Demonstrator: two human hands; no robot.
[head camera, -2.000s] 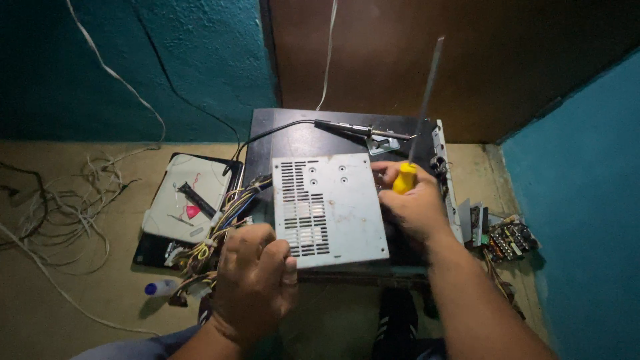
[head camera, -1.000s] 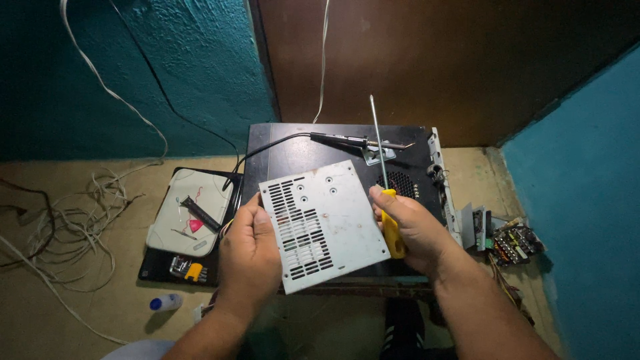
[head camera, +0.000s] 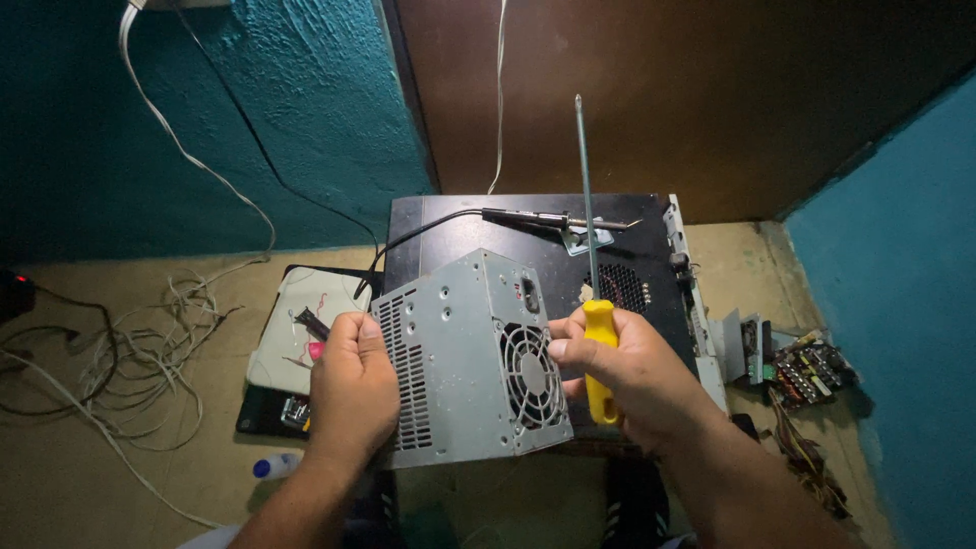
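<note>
A grey metal computer power supply (head camera: 465, 366) is held up above a black computer case panel (head camera: 457, 229), its fan grille and power socket turned to the right. My left hand (head camera: 354, 389) grips its vented left side, thumb on top. In my right hand (head camera: 629, 366) is a yellow-handled screwdriver (head camera: 602, 362), its long shaft pointing up and away; the fingertips of that hand touch the power supply beside the fan grille. Behind, a soldering iron (head camera: 526, 219) rests on a small metal stand (head camera: 591, 238) on the case.
At the left, a pale tray (head camera: 278, 335) holds small parts on a dark object. Tangled cables (head camera: 152, 374) and a blue-capped bottle (head camera: 276, 466) lie on the floor. Circuit boards (head camera: 812, 371) and bundled wires (head camera: 804, 457) lie to the right, near the blue wall.
The power supply has turned, so its fan and socket side now shows. The wires seen beside it two seconds ago no longer show there. The screwdriver stays in my right hand.
</note>
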